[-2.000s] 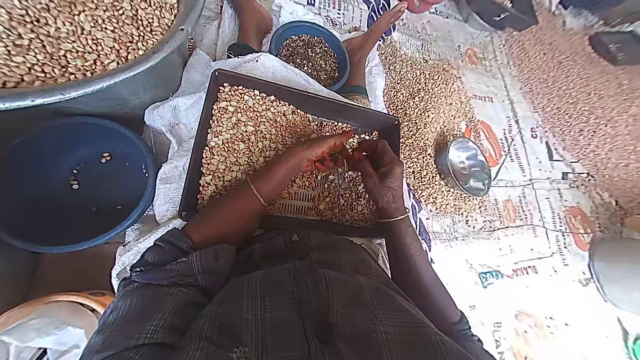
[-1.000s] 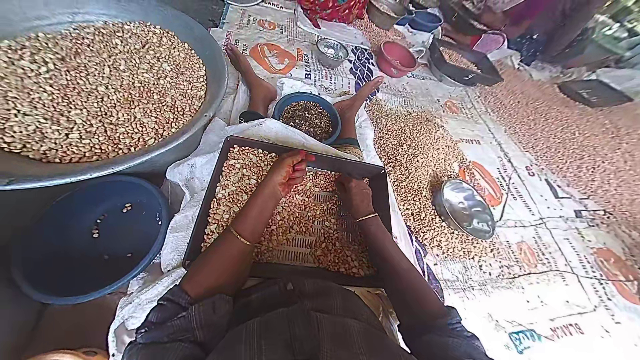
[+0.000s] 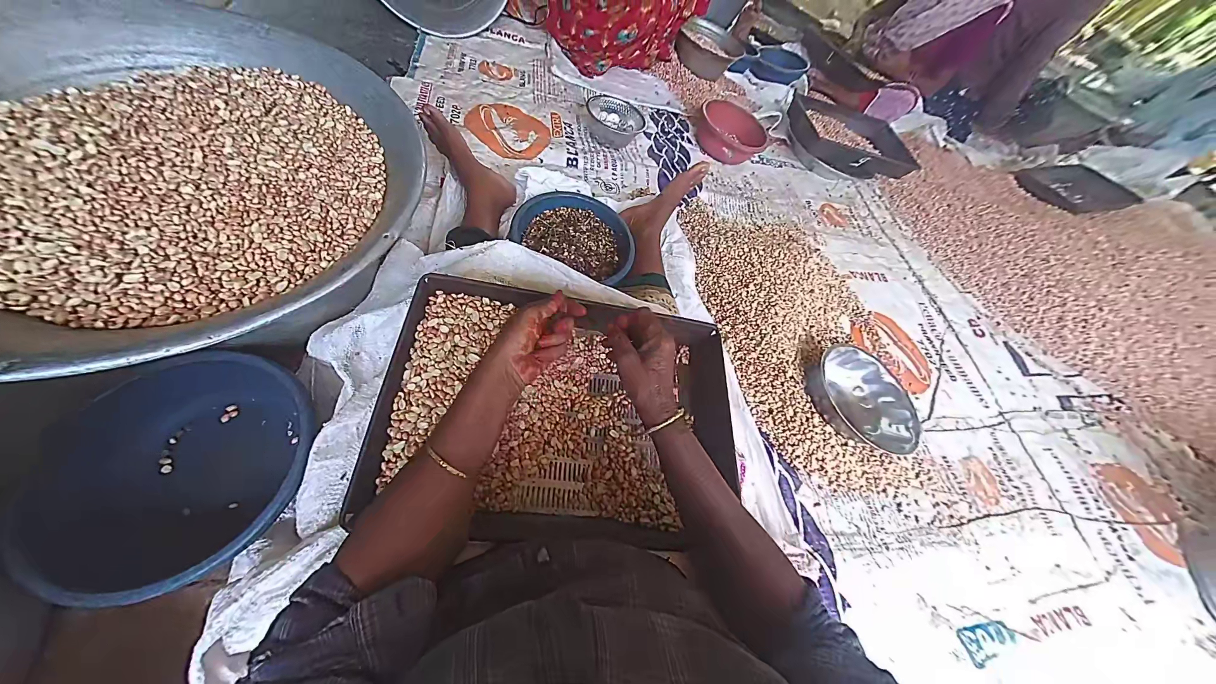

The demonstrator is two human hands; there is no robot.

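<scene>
A black slotted tray (image 3: 727, 408) lies across my lap, with pale and reddish nuts or kernels (image 3: 446, 370) spread in it. Over its far half is my left hand (image 3: 541, 337), fingers curled, with a bangle on the wrist. Close to its right, my right hand (image 3: 643, 356) has its thumb and fingers bent together near the tray's far rim. Whether either hand pinches a kernel is too small to tell. Beyond the tray, between my feet, stands a blue bowl (image 3: 624, 249) of dark bits.
A large metal basin (image 3: 404, 180) heaped with kernels stands at left, above a blue tub (image 3: 95, 570) with a few kernels. To the right are loose kernels (image 3: 760, 285) on printed sacks and a steel bowl (image 3: 869, 399). Farther off are a red bowl (image 3: 731, 133), black trays and other people.
My hands were close together over the tray two seconds ago; now a gap lies between them, near the far rim. The view has tilted up, showing more of the far area.
</scene>
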